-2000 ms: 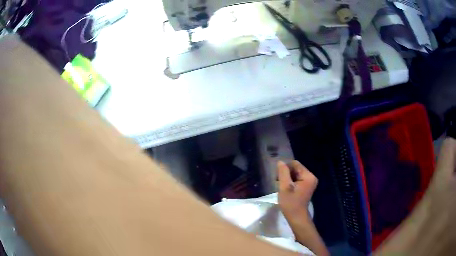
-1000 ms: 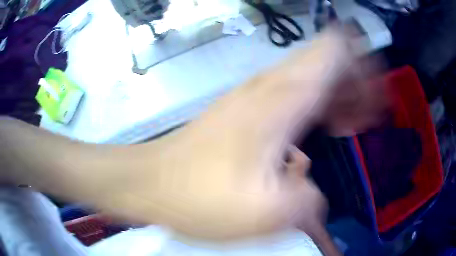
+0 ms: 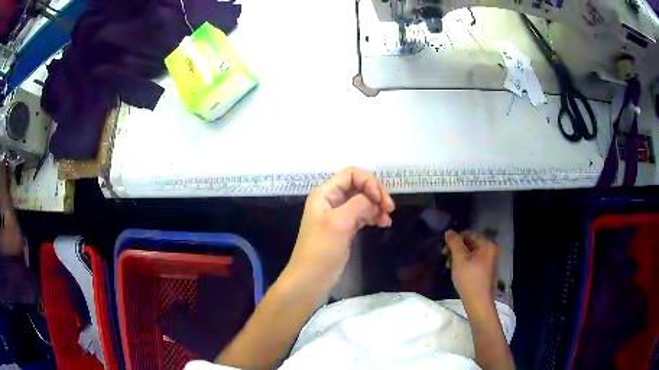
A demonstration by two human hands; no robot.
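My left hand [image 3: 350, 202] is at the table's front edge, in front of the measuring tape [image 3: 253, 181]. Its fingers are curled in towards the thumb and nothing shows in it. My right hand [image 3: 473, 261] is lower, over the lap beside a greyish frame [image 3: 498, 220]. Its thumb and fingertips are close together; whether they pinch something small cannot be told. The green-yellow tissue pack [image 3: 209, 72], white tissue at its opening, lies on the white table [image 3: 296, 108]. The sewing machine's needle area [image 3: 415, 36] is at the top.
Black shears [image 3: 576, 115] lie right of white paper tags [image 3: 522, 76]. Purple fabric [image 3: 108, 65] is heaped at left. A purple strip [image 3: 627, 137] hangs at right. Red and blue baskets [image 3: 253, 256] stand below left, another red basket [image 3: 625, 220] below right. Part of a person's arm [image 3: 11, 224] shows at the left edge.
The large blurred arm that crossed the view is gone from there; my left hand now shows at the table edge. My right hand stays low. The view has turned left, showing the left baskets.
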